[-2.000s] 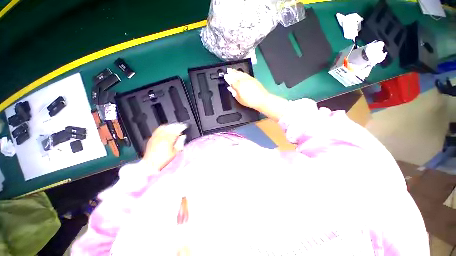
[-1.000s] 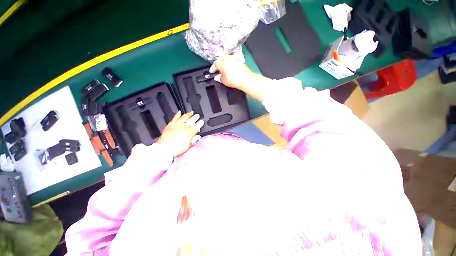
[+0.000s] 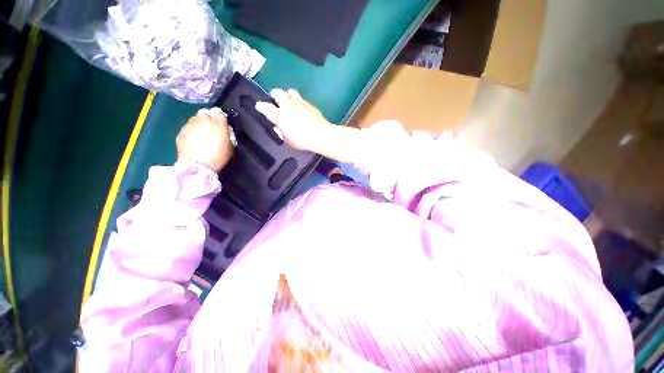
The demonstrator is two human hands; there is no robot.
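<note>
A black foam insert tray with several cut-outs lies on the green bench in front of me. A second foam tray lies beside it, partly hidden by my left sleeve. My left hand is at the left edge of the first tray, fingers curled; whether it holds something cannot be told. My right hand reaches over the tray's upper right side, fingertips over the foam near a long cut-out. I see no part in it. White tips show on several fingers of both hands.
A large clear bag of silvery-white packets sits just behind the tray. Flat black foam sheets lie at the back. An open cardboard carton stands beyond the bench edge at right. A blue object is on the floor side. Yellow edging runs along the left.
The view has turned to the right. My left hand has moved from the trays' near edge to the tray's left edge. My right hand has shifted to its upper right side.
</note>
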